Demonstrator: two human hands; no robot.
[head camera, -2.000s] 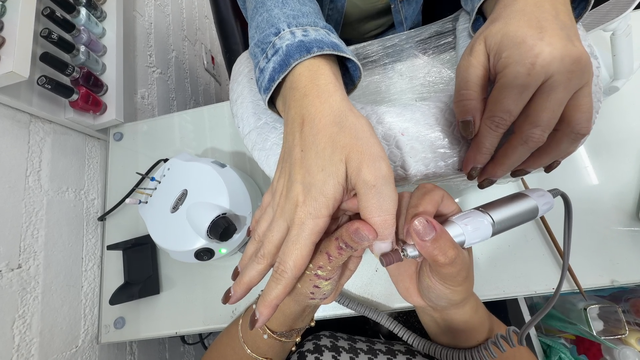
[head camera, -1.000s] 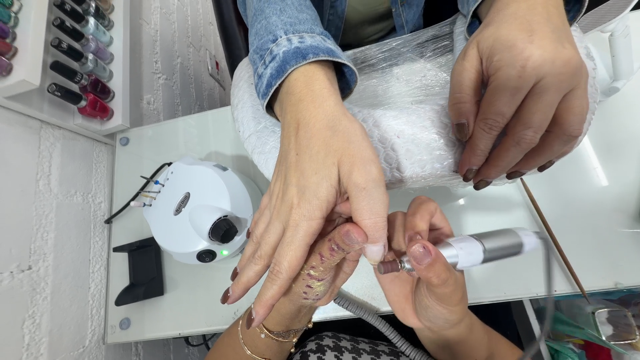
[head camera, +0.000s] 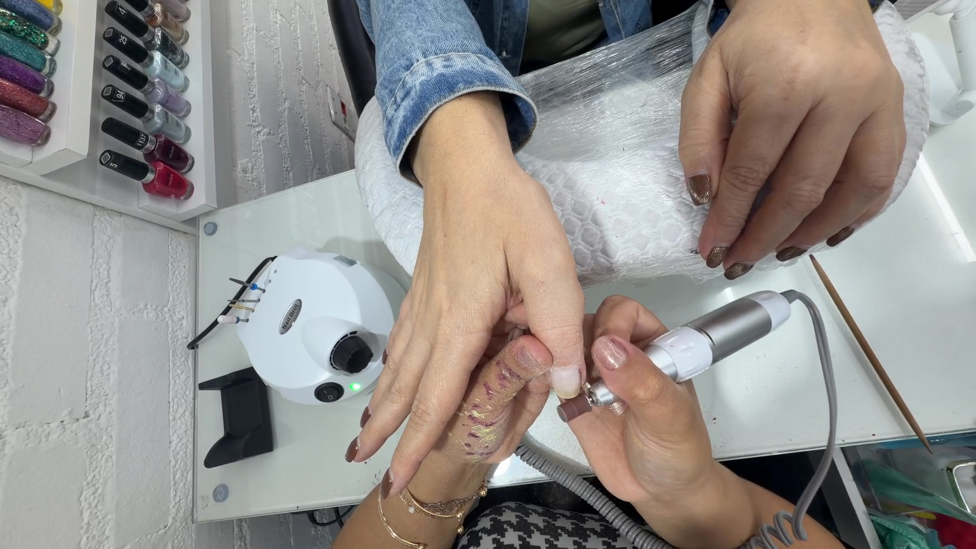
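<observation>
My left hand (head camera: 488, 404), with colored dust on its thumb and bracelets at the wrist, is closed around the thumb side of the other person's hand (head camera: 480, 259). That hand lies palm down over mine, its thumbnail bare and whitish, other visible nails brown. My right hand (head camera: 648, 412) holds a silver and white nail drill handpiece (head camera: 713, 335). Its brown cylindrical sanding bit (head camera: 573, 408) is beside the tip of that thumbnail; actual contact cannot be told. The person's other hand (head camera: 801, 130), with glittery brown nails, rests on a plastic-wrapped white cushion (head camera: 602, 206).
The white nail drill unit (head camera: 313, 328), its green light lit, stands on the glass tabletop (head camera: 366, 473) beside a black handpiece cradle (head camera: 238, 415). A wooden stick (head camera: 869, 354) lies at right. Nail polish bottles (head camera: 164, 179) fill a wall rack at upper left. The grey coiled cord (head camera: 827, 412) hangs near my right forearm.
The handpiece in my right hand has tilted, its cord end now higher than one second ago. The other person's hands have stayed in about the same places.
</observation>
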